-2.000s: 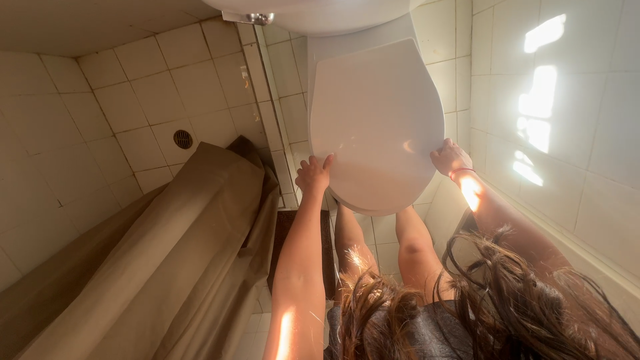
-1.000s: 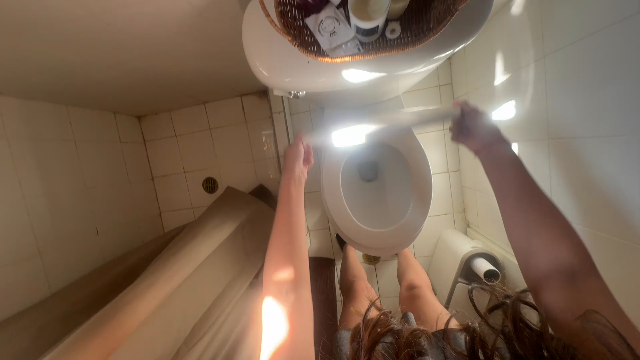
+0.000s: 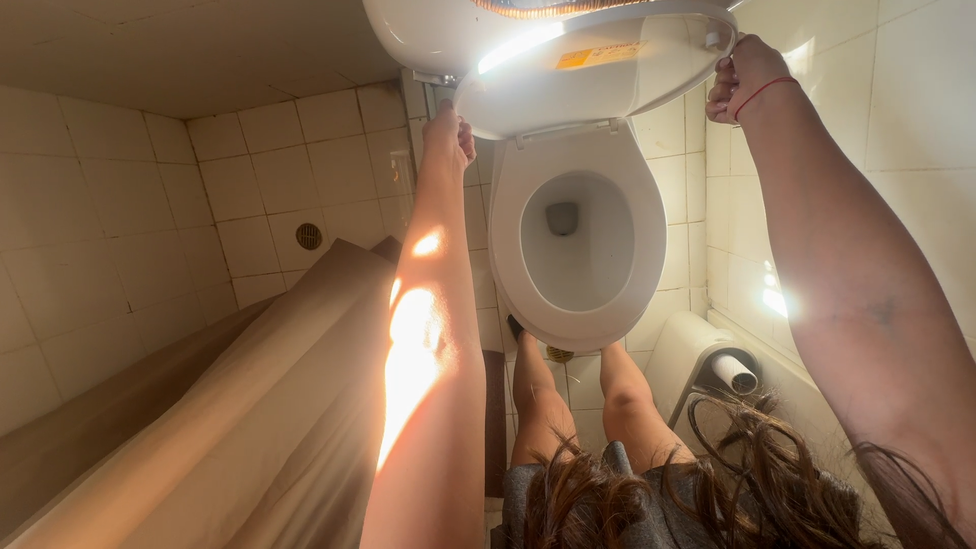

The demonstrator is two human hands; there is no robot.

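A white toilet lid point(image 3: 579, 80) is tilted up at the back of the toilet, its underside with an orange-and-white sticker facing me. My left hand point(image 3: 450, 136) grips the lid's left edge with curled fingers. On the right edge, my right hand point(image 3: 747, 80), with a thin red cord at the wrist, is closed around the rim. Below the lid lies the toilet seat point(image 3: 507, 244), flat on the bowl, whose inside point(image 3: 587, 259) is exposed. The lid's upper part hides some of the white cistern point(image 3: 415, 30) behind it.
A wicker basket point(image 3: 534, 11) sits on the cistern. To the left hangs a beige shower curtain point(image 3: 252, 389), with a round drain point(image 3: 308, 236) beyond. At the right are a tiled wall point(image 3: 915, 114) and a holder point(image 3: 679, 358) with a paper roll point(image 3: 734, 374). Long hair hangs at the bottom.
The lid lay down over the bowl two seconds ago; it has swung up and back with both hands at its edges, uncovering the seat and bowl.
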